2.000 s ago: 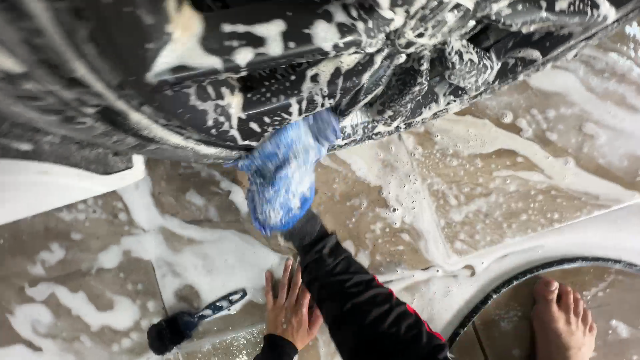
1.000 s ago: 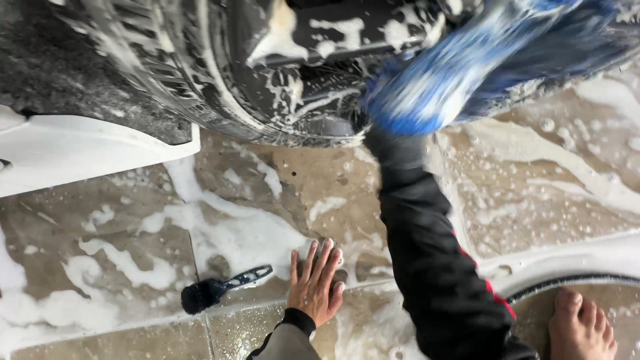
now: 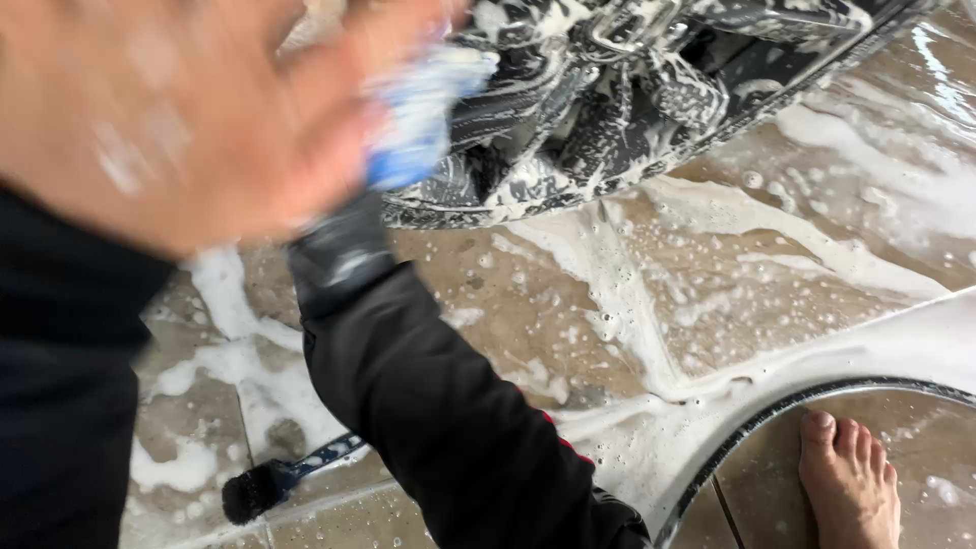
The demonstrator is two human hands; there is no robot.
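Observation:
My left hand (image 3: 191,114), blurred and bare, is raised close to the camera at the upper left, with foam spots on its back; its fingertips reach the frame's top, and I see nothing in it. Behind it, my right hand is covered by a blue wash mitt (image 3: 415,130) thick with foam, at the left part of a dark, soapy alloy wheel (image 3: 579,114). The mitt is partly hidden by my left hand, and whether its fingers are closed does not show. A black-bristled detailing brush (image 3: 263,488) lies on the wet floor left of my right forearm.
Foam and water streak the brown tiled floor (image 3: 526,305). A black hose (image 3: 732,446) curves across the lower right. Within its curve is a bare foot (image 3: 854,480). The tyre (image 3: 457,217) rims the wheel's lower edge.
My left hand, earlier flat on the floor beside the brush, has lifted up in front of the camera. The mitt has moved left along the wheel from where it was a second ago.

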